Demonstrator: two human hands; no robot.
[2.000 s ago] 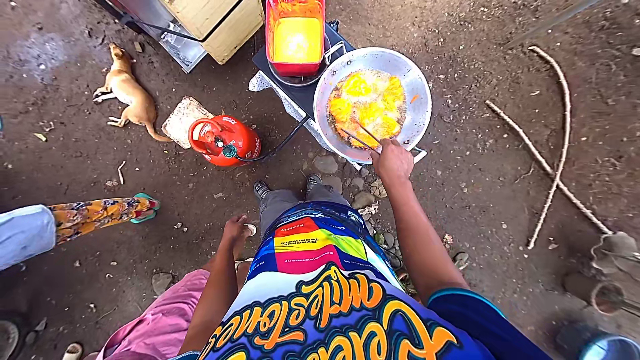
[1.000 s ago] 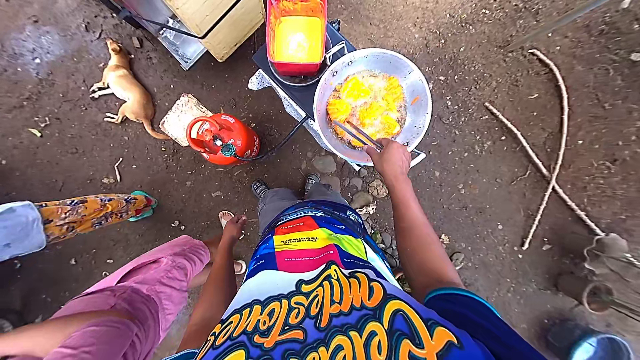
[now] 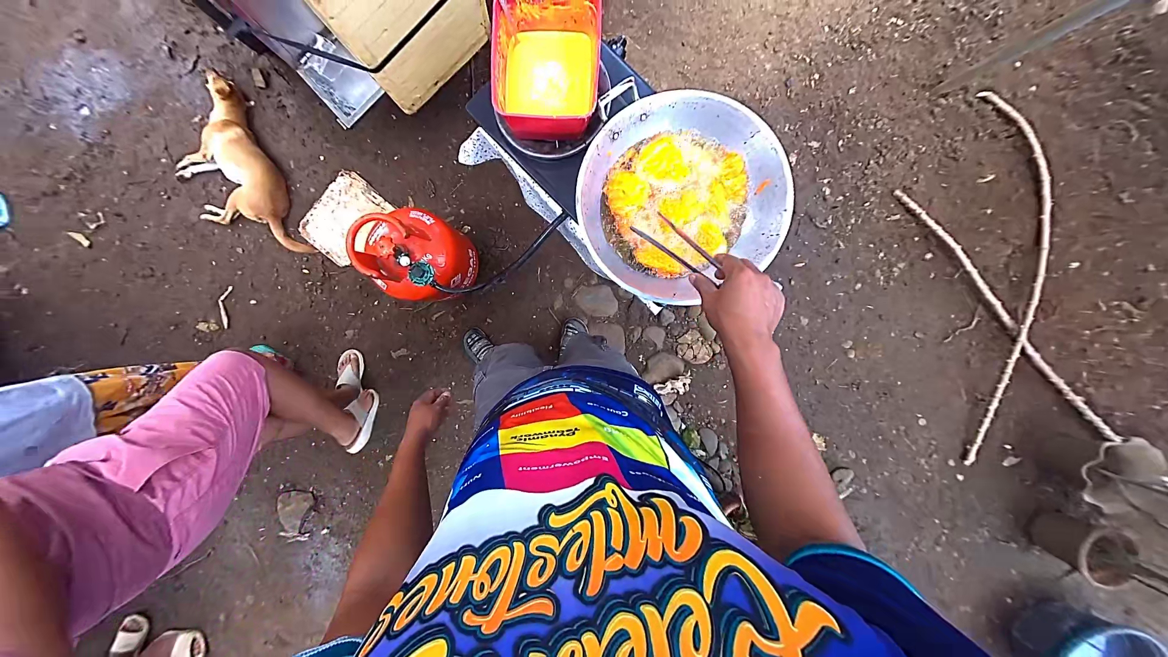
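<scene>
My right hand grips a pair of dark tongs or sticks whose two tips are apart over the frying food. Yellow-orange fritters bubble in oil inside a wide metal pan on a dark stove. Left of the pan, a red plastic container with bright orange-yellow contents rests over a round metal vessel. My left hand hangs low beside my legs, away from the pan, and no object shows in it.
A red gas cylinder with a hose stands left of the stove, near a flat slab and a lying brown dog. A person in pink clothing is at lower left. Stones and crossed sticks lie on the ground.
The person in pink has come farther into view from the lower left, toward my left side. My right hand has stayed at the pan's near edge, and the tongs or sticks have spread apart.
</scene>
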